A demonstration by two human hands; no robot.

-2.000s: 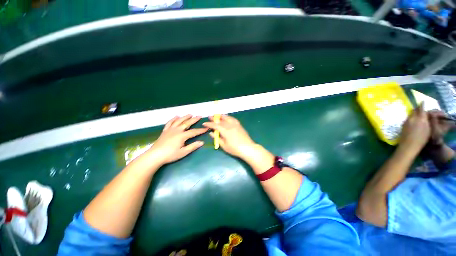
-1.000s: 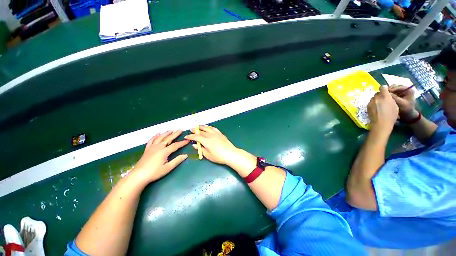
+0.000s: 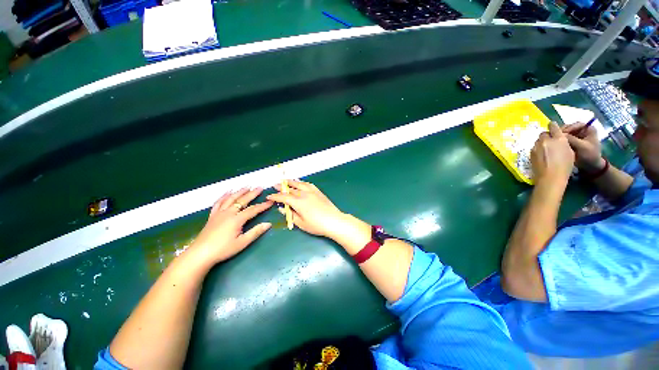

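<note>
My left hand (image 3: pixel 233 224) lies flat with fingers spread, fingertips near the white rail, over the right part of the amber pad sheet (image 3: pixel 160 253). It holds nothing that I can see. My right hand (image 3: pixel 311 207) is closed around the yellow tweezers (image 3: pixel 287 207), its fingertips close to my left fingertips. The tweezers' tip is too small to make out. A dark red strap (image 3: pixel 369 248) is on my right wrist. Dark modules sit on the green belt, one at the left (image 3: pixel 100 207) and one near the middle (image 3: pixel 355 110).
A white rail (image 3: pixel 401 132) separates bench and belt. A yellow tray (image 3: pixel 498 130) of small white parts stands at right beside a person in a blue smock. Clear scraps (image 3: pixel 87 282) and a white object with a red band (image 3: pixel 48 337) are at left. A clipboard (image 3: pixel 180 29) lies beyond the belt.
The view first turned, showing more of the far side. The modules on the belt have moved left over the last second. Both hands stay almost in the same pose.
</note>
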